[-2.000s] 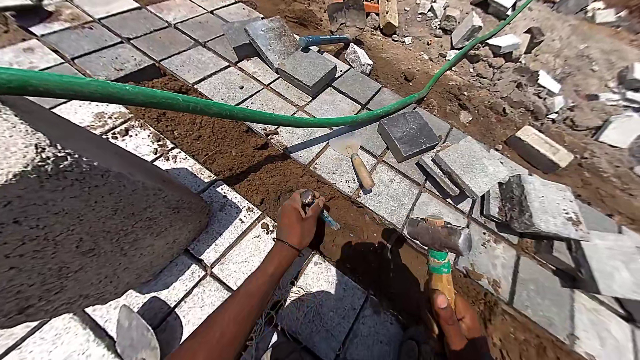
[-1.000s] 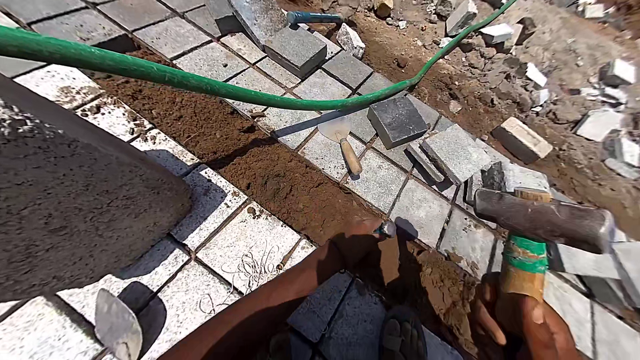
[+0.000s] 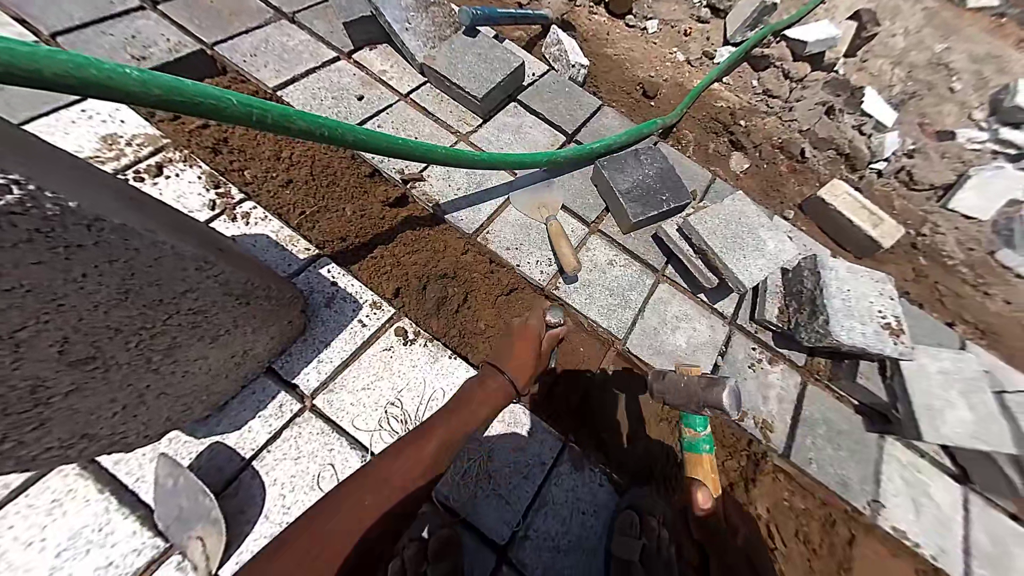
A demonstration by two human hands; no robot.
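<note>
My left hand [image 3: 524,348] is closed around a metal chisel [image 3: 554,317], its round head up, over the soil trench [image 3: 432,272] between two bands of stone pavers. My right hand [image 3: 712,524], partly in shadow at the bottom, grips the wooden handle of a club hammer [image 3: 694,392] with green tape below its steel head. The hammer head is to the right of the chisel, apart from it. A trowel with a wooden handle [image 3: 563,244] lies on the pavers beyond my left hand. The chisel's lower end is hard to make out.
A green hose [image 3: 320,128] crosses above the trench. A large rough stone block [image 3: 144,320] stands at left, a metal blade [image 3: 189,512] below it. Loose pavers [image 3: 642,188] lie on the right band, a blue-handled tool [image 3: 504,16] at the top, rubble [image 3: 848,120] at upper right.
The hammer was higher and farther right one second ago and has come down and left toward the chisel. My left hand, still holding the chisel, now shows more upright and less hidden.
</note>
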